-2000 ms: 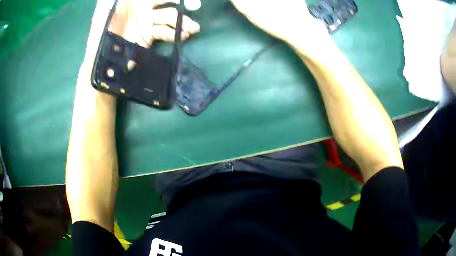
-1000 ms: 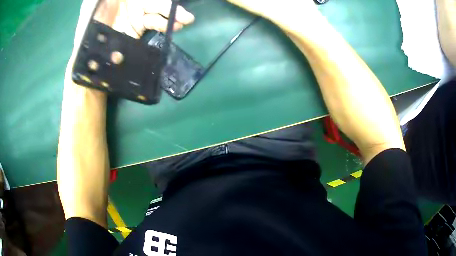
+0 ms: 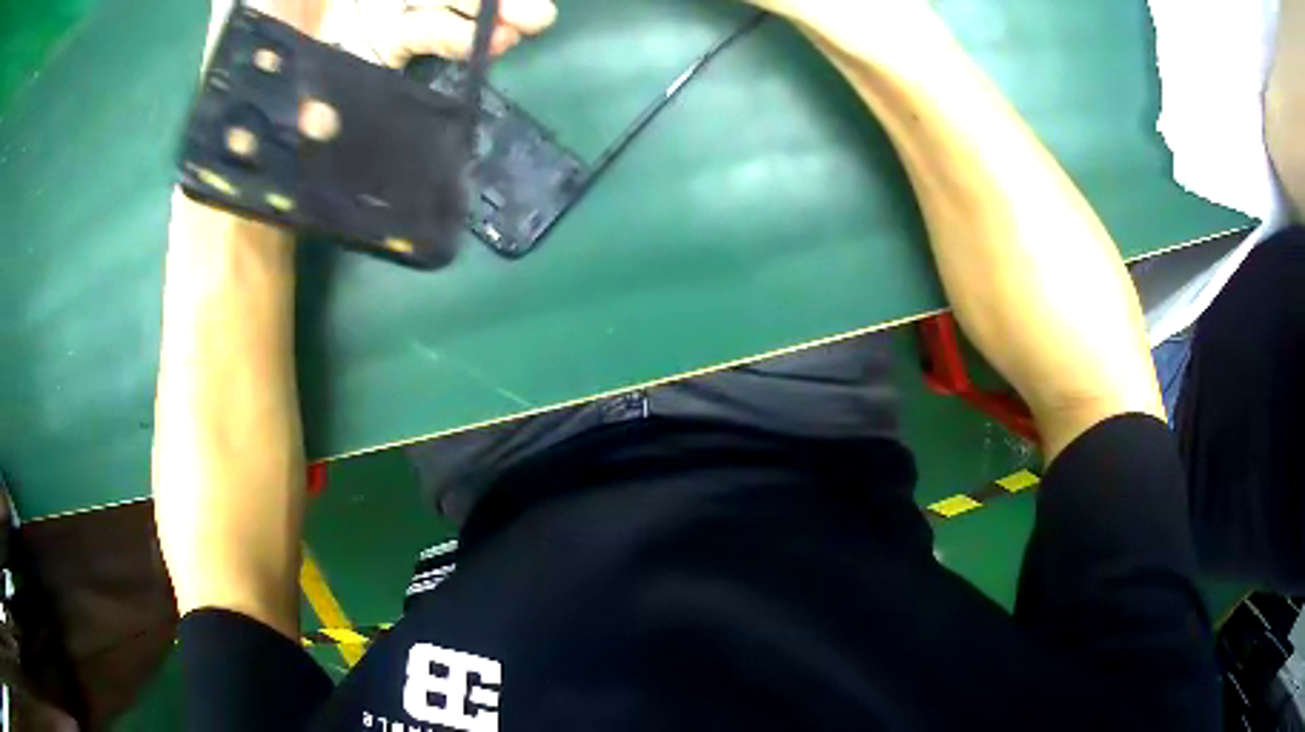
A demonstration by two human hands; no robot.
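My left hand is at the top left, partly cut off by the picture's top edge, and holds a black phone middle frame up above the bench. Its solid end with several holes points towards me and is a little blurred. A second phone middle frame lies on the green bench mat, partly behind the held one, its thin side rail running up to the right. My right forearm reaches up past the top edge; my right hand is out of the picture.
White sheets with a ragged edge lie at the right of the bench. A neighbouring person's arm and dark clothing are at the far right. The bench's curved front edge runs before my lap. Red metal parts show below it.
The held frame has moved up and left in the picture. The lying frame also sits higher in view. The other frame at the top right has gone out of view, as has my right wrist.
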